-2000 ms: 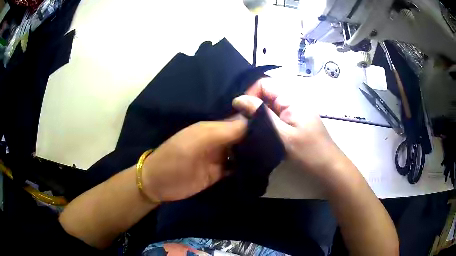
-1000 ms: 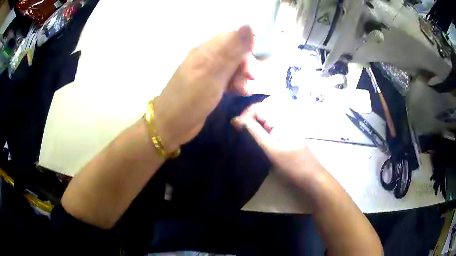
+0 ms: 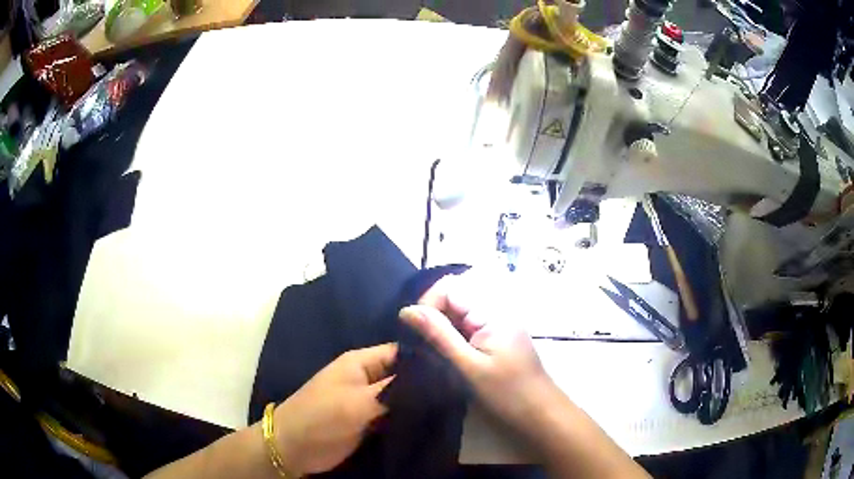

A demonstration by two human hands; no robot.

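Note:
A dark fabric panel (image 3: pixel 328 309) lies partly on the white table and hangs over its front edge. My right hand (image 3: pixel 478 341) pinches the upper edge of the dark cloth between thumb and fingers, left of the machine bed. My left hand (image 3: pixel 332 412), with a gold bangle at the wrist, is lower and to the left. Its fingertips are on the cloth, partly hidden behind a fold. The sewing machine (image 3: pixel 599 140) stands at upper right, its needle area brightly lit, with no cloth seen under it.
Black-handled scissors (image 3: pixel 700 388) lie at right beside slim metal snips (image 3: pixel 641 312) and a brown-handled tool (image 3: pixel 682 281). Dark cloth (image 3: pixel 56 253) is piled along the left. A red packet (image 3: pixel 61 67) is at upper left. Yellow thread (image 3: pixel 552 33) sits on top of the machine.
My left hand has come down from above the cloth to its lower left. My right hand still pinches the cloth. The view has shifted, showing more of the machine's top.

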